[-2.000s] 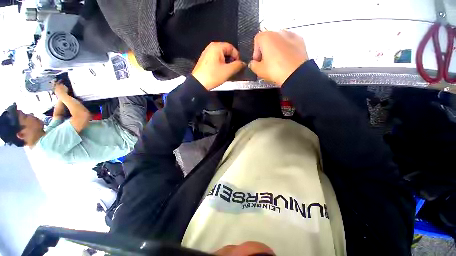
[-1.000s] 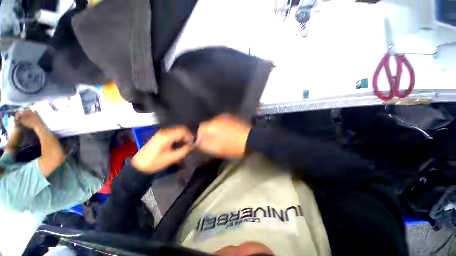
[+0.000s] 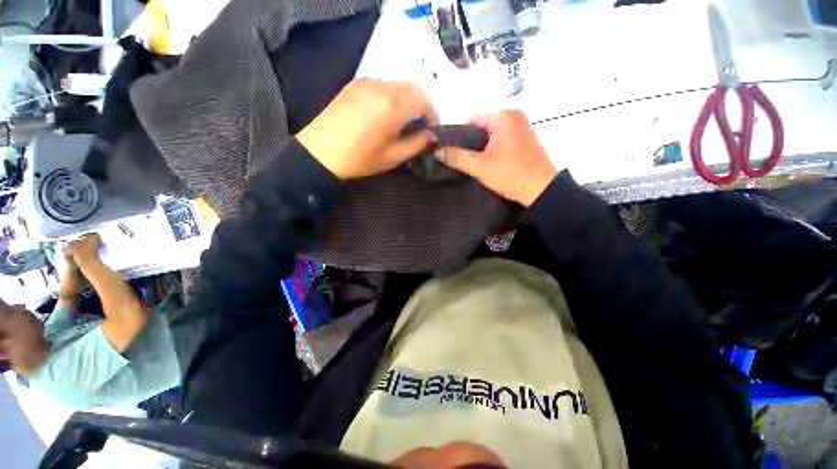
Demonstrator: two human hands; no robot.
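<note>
A dark grey-brown ribbed garment piece (image 3: 404, 224) lies over the table's front edge and hangs toward my lap, with more of it heaped to the left. Its smoother black side (image 3: 321, 69) shows above my left hand. My left hand (image 3: 372, 126) pinches a folded edge (image 3: 459, 137) of the garment between thumb and fingers. My right hand (image 3: 505, 156) grips the same fold just to the right, thumb on top. The fingertips of both hands nearly meet. Part of the fold is hidden under the fingers.
Red-handled scissors (image 3: 734, 133) lie on the white machine table (image 3: 597, 137) at right. Metal sewing machine parts (image 3: 500, 32) stand above my hands. A grey motor housing (image 3: 69, 188) is at far left. A person in light green (image 3: 92, 357) works at left. Dark garments and blue crates are below the table.
The garment is now turned with its ribbed side up and spread toward my lap. Both hands have moved up from the lap to over the table, still pinching the garment's edge.
</note>
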